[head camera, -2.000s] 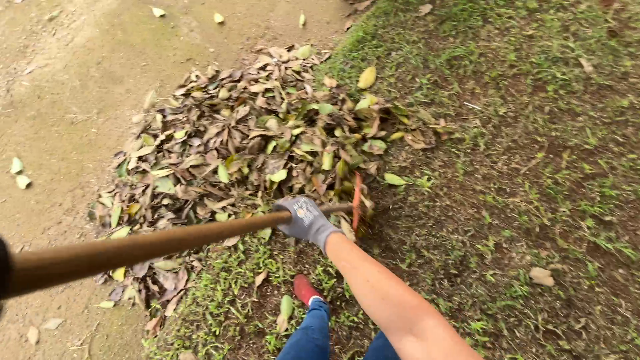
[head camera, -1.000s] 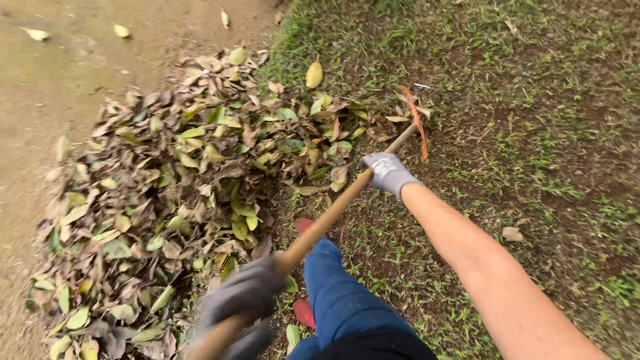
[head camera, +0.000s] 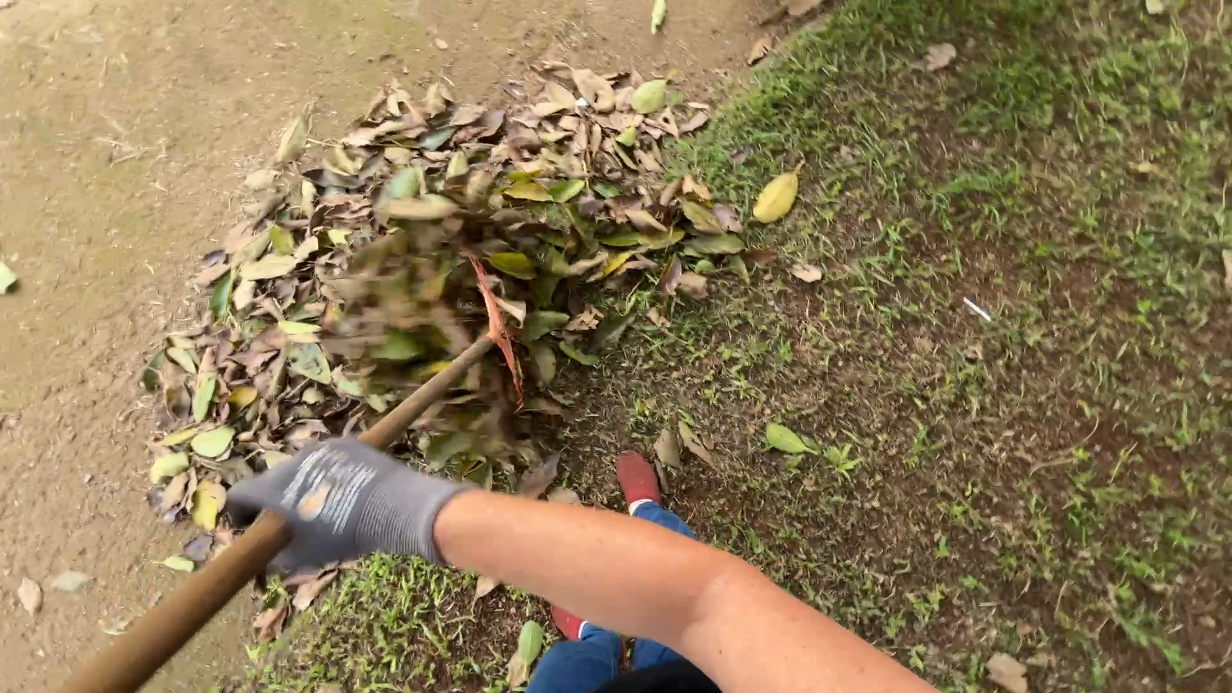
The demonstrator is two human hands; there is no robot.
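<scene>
My right hand [head camera: 332, 500], in a grey work glove, is closed round the long wooden handle [head camera: 183, 611] of a rake. The handle runs from the bottom left up to an orange rake head [head camera: 498, 332], which stands against the heap of dry leaves [head camera: 318, 241]. Leaves just left of the head are blurred by motion. My left hand is out of the frame, and the handle's near end runs off the bottom left.
Bare dirt [head camera: 115, 241] lies on the left, patchy grass [head camera: 962, 452] on the right. A yellow leaf [head camera: 778, 196] and a small white stick [head camera: 977, 309] lie on the grass. My red shoes [head camera: 637, 478] are just below the heap.
The rake head has swung left from the grass to the heap, and leaves there are moving. My right hand has moved left with the handle. My left hand, seen a second ago, has left the view.
</scene>
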